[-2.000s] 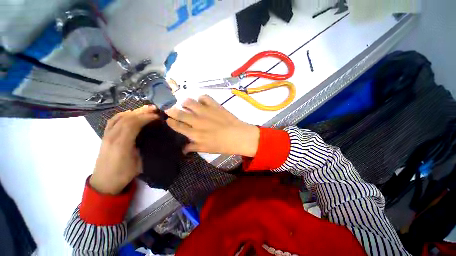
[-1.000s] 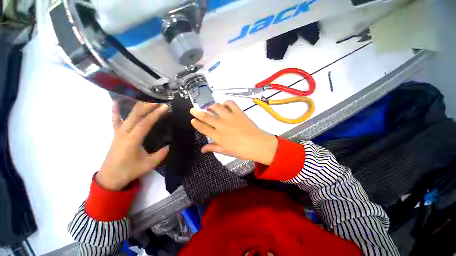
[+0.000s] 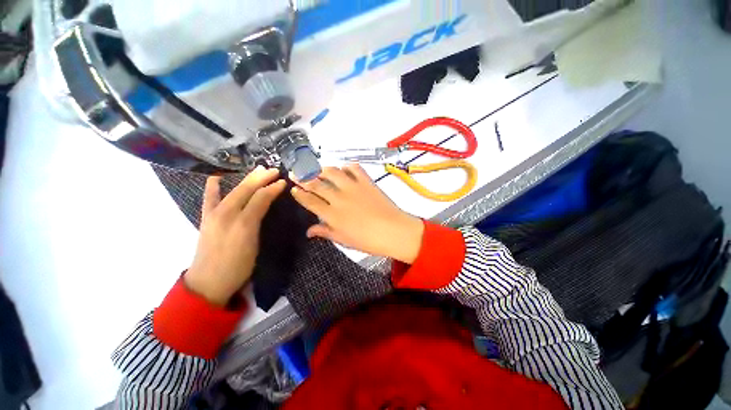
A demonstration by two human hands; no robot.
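Observation:
A dark checked cloth panel (image 3: 329, 276) with a plainer black layer (image 3: 276, 240) lies under the needle area of the white sewing machine (image 3: 184, 48). My left hand (image 3: 232, 228) lies on the cloth, fingertips just in front of the presser foot. My right hand (image 3: 361, 212) lies at the cloth's right edge, fingertips beside the bluish-grey guard (image 3: 302, 160). Both hands are bare and press flat; neither visibly pinches the cloth. The needle and the cloth edge under my fingertips are hidden.
Scissors with red and yellow handles (image 3: 433, 166) lie right of the guard. Black scraps (image 3: 439, 74) and cream paper (image 3: 609, 52) lie behind them. The table's grey edge strip (image 3: 553, 152) runs along the front. A dark cloth heap (image 3: 609, 232) is at the right.
My left hand has come down from the bunched black layer and moved forward, its fingers now together near the foot. The cloth lies flatter. The camera view has shifted.

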